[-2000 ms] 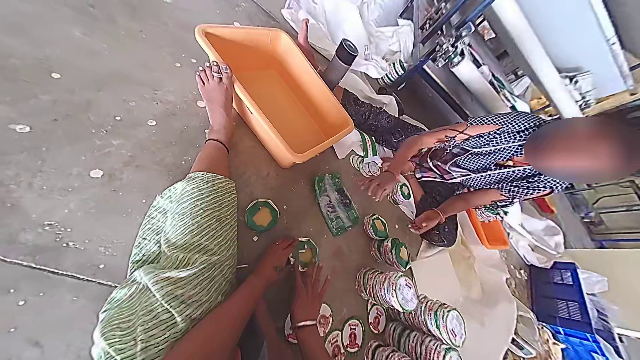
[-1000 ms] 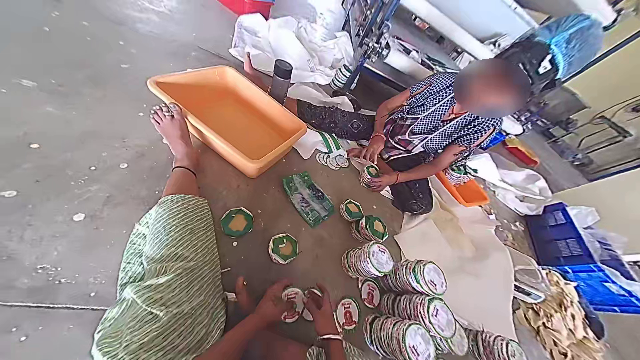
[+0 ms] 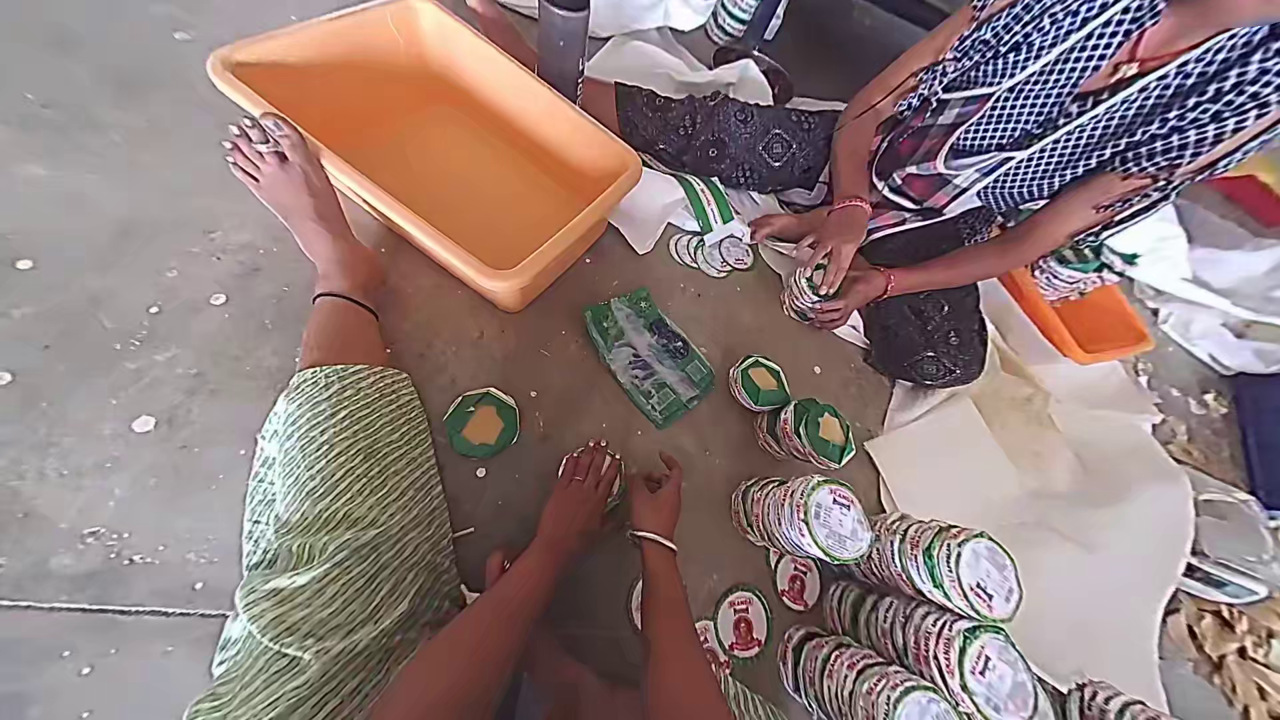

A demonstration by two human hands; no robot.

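My left hand (image 3: 580,495) lies palm down over a round labelled packet (image 3: 613,482) on the floor, most of it hidden under the fingers. Just right of it, my right hand (image 3: 657,497) has loosely curled fingers, with nothing visible in them. A green octagonal packet with a tan centre (image 3: 482,424) lies farther left. Beyond my hands is a green printed plastic packet (image 3: 650,357). Loose round printed labels (image 3: 743,621) lie by my right forearm. Stacks of round packets (image 3: 835,520) stand on the right, with green-topped packets (image 3: 822,433) behind them.
An orange plastic tub (image 3: 430,150) sits ahead, near my foot. A dark bottle (image 3: 563,50) stands behind it. Across from me a co-worker (image 3: 840,265) handles a small stack of round pieces. A cream sheet (image 3: 1040,500) and a smaller orange tray (image 3: 1090,315) are at the right.
My left hand has come to rest flat on a round packet; a second ago both hands were lower, around round labels. The view has shifted closer to the floor.
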